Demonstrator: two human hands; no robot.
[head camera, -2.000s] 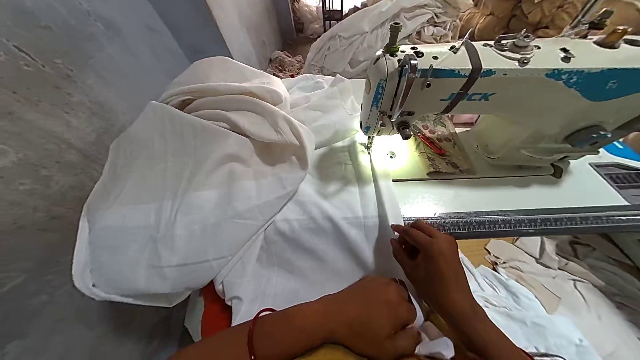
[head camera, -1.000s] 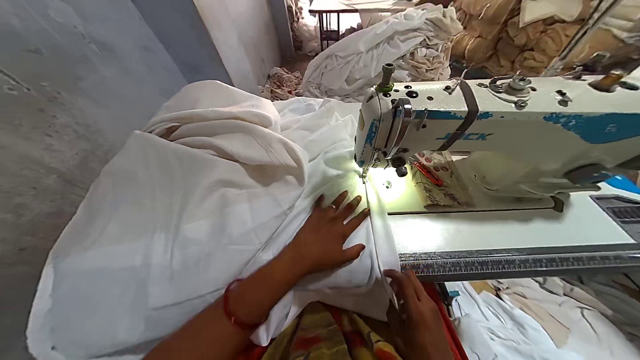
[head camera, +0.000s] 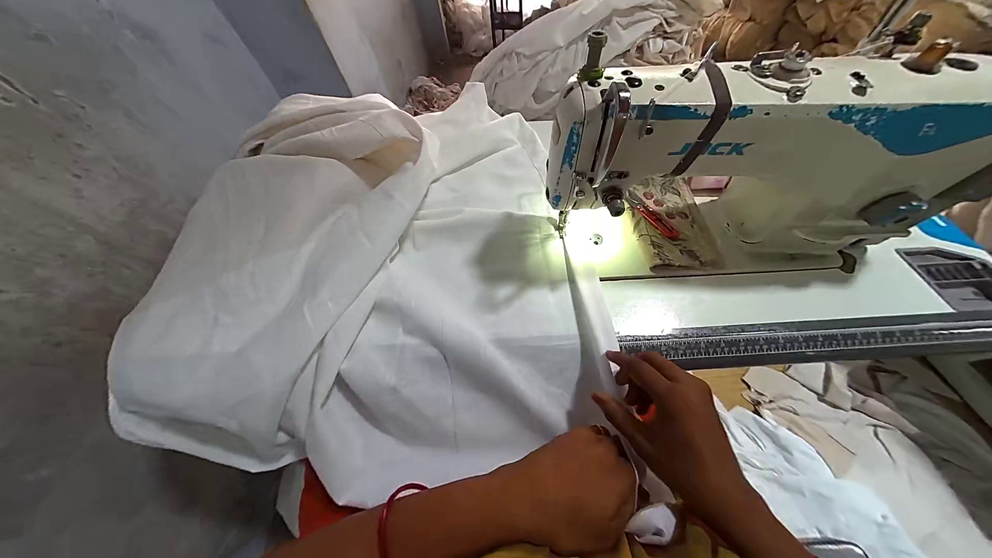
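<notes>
A large white cloth (head camera: 465, 310) lies over the table's left part, its folded right edge running up to the needle and presser foot (head camera: 562, 223) of a lit industrial sewing machine (head camera: 775, 147). My left hand (head camera: 577, 488), a red bangle on its wrist, is closed on the cloth near its edge at the bottom; its fingertips are mostly hidden. Just right of it, my right hand (head camera: 674, 422) pinches the folded edge between thumb and fingers, below the table's front edge. Red-handled thread snips (head camera: 657, 222) rest on a patterned cloth (head camera: 674, 232) beneath the machine arm.
A measuring tape strip (head camera: 775, 342) runs along the table's front edge. Pale fabric pieces (head camera: 845, 449) lie below at the right. A grey wall (head camera: 116, 194) stands close at the left, and heaped white fabric (head camera: 581, 46) lies behind the machine.
One second ago my left hand lay spread on the cloth near the needle; now it is down at the bottom, closed on the cloth beside my right hand.
</notes>
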